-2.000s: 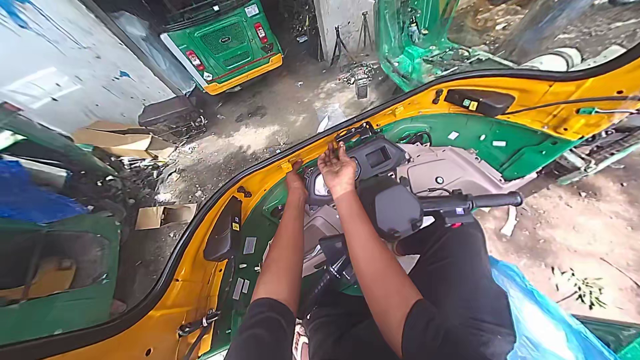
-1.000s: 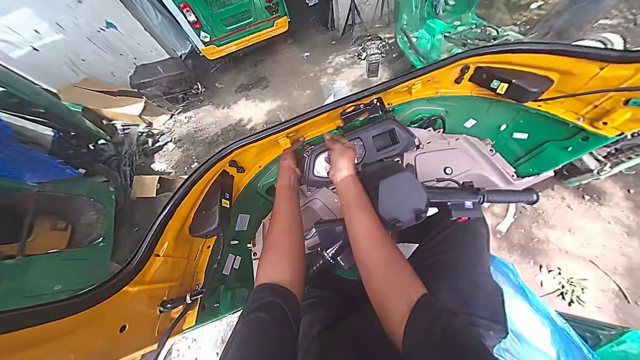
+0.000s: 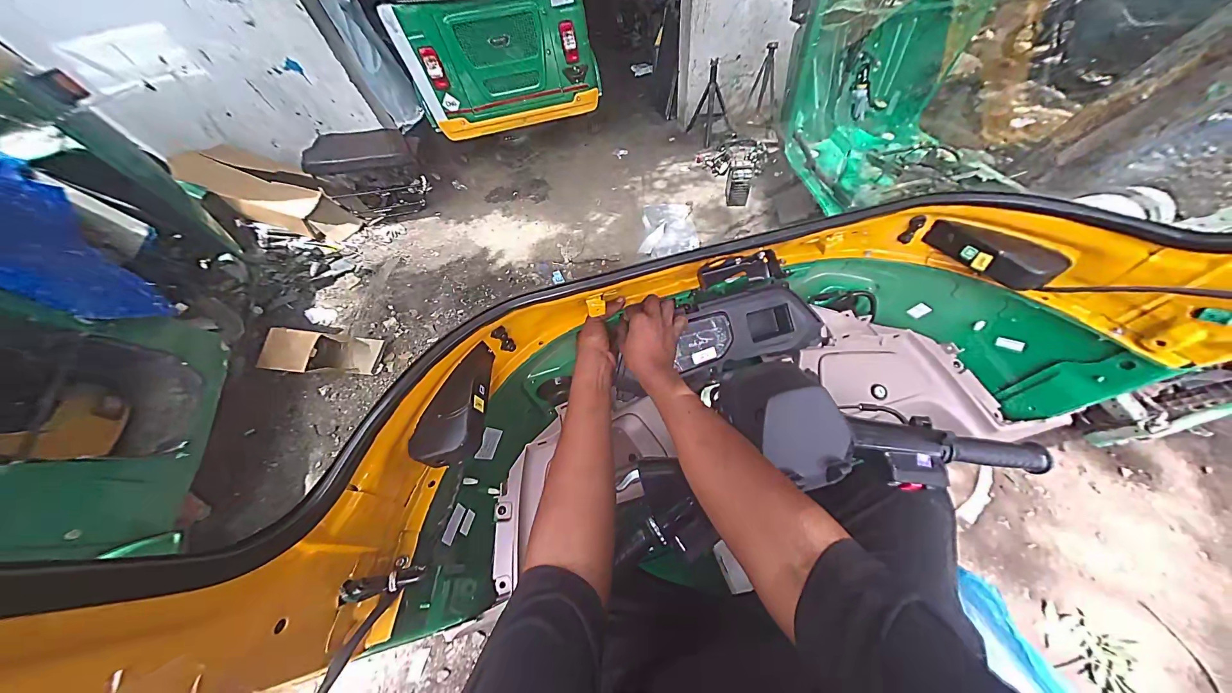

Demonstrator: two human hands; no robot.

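Note:
Both hands reach to the left end of the instrument cluster (image 3: 705,342) of an auto rickshaw. My left hand (image 3: 597,339) is at the gap between the cluster and the yellow front frame (image 3: 539,325), its fingertips hidden behind the edge. Right beside it, my right hand (image 3: 652,337) rests on the cluster's left end with bent fingers; whether it grips the housing cannot be told. The handlebar grip (image 3: 1001,454) is at the right, beyond the dark grey handlebar cover (image 3: 789,423). A pinkish-grey dashboard panel (image 3: 881,371) lies around the cluster.
A black rubber seal (image 3: 385,409) edges the windshield opening. Black boxes are mounted on the frame at left (image 3: 454,409) and right (image 3: 996,252). Beyond stand a green and yellow auto rickshaw (image 3: 499,58), cardboard boxes (image 3: 260,192) and a tripod stand (image 3: 710,101). A blue plastic sheet (image 3: 1001,626) is at lower right.
My right hand was raised with its palm turned up, then came down onto the cluster and now sits at its left end, baring more of the gauge face. My left hand stays near the frame edge.

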